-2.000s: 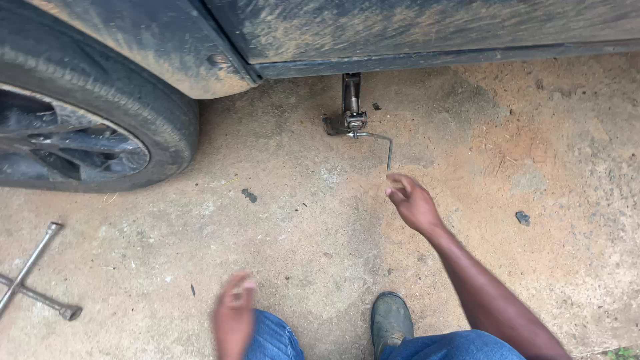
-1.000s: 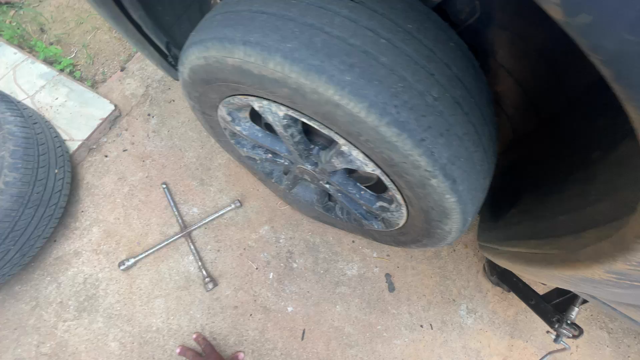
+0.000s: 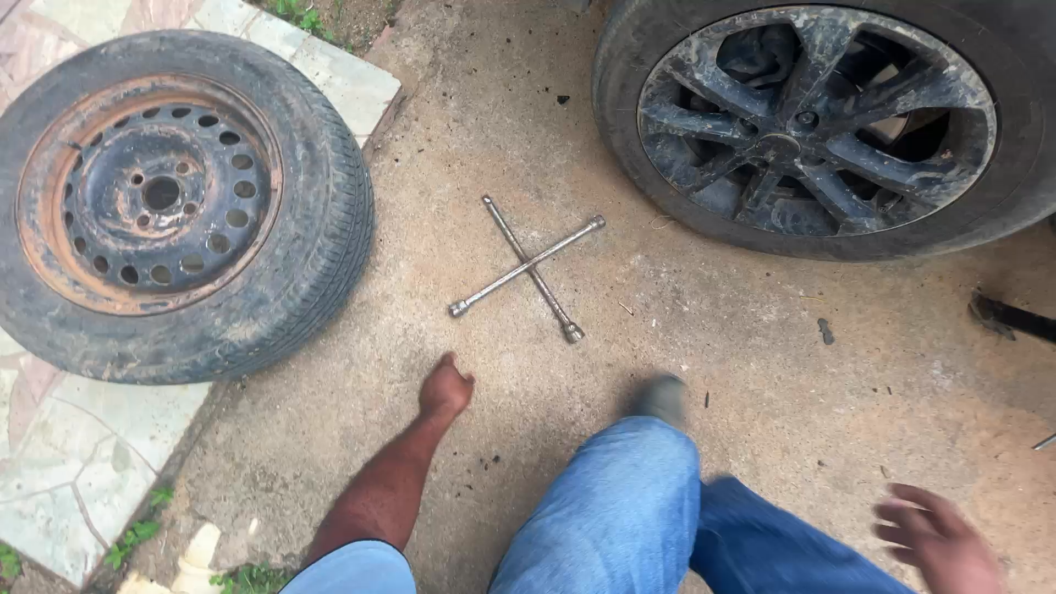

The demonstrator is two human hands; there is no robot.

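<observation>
A four-way lug wrench [image 3: 529,265] of worn metal lies crosswise on the concrete. Just below its left socket end is my left hand [image 3: 446,386], fingers partly curled; whether they are fully closed does not show. My right hand [image 3: 940,536], blurred, hangs at the lower right with its fingers apart and nothing in it. The car's wheel [image 3: 775,148], with a dirty dark multi-spoke rim, is at the upper right. On the left a spare wheel [image 3: 165,195] with a rusty steel rim lies flat, its rim face up.
Part of the black jack [image 3: 1023,320] shows at the right edge, with the tip of a metal rod [image 3: 1044,442] below it. Irregular stone paving [image 3: 91,470] borders the concrete on the left. My boot [image 3: 660,399] is on the concrete below the wrench.
The view has swung left, away from the jack. My right hand, near the jack's crank two seconds ago, is now away from it. My left hand is now close to the lug wrench.
</observation>
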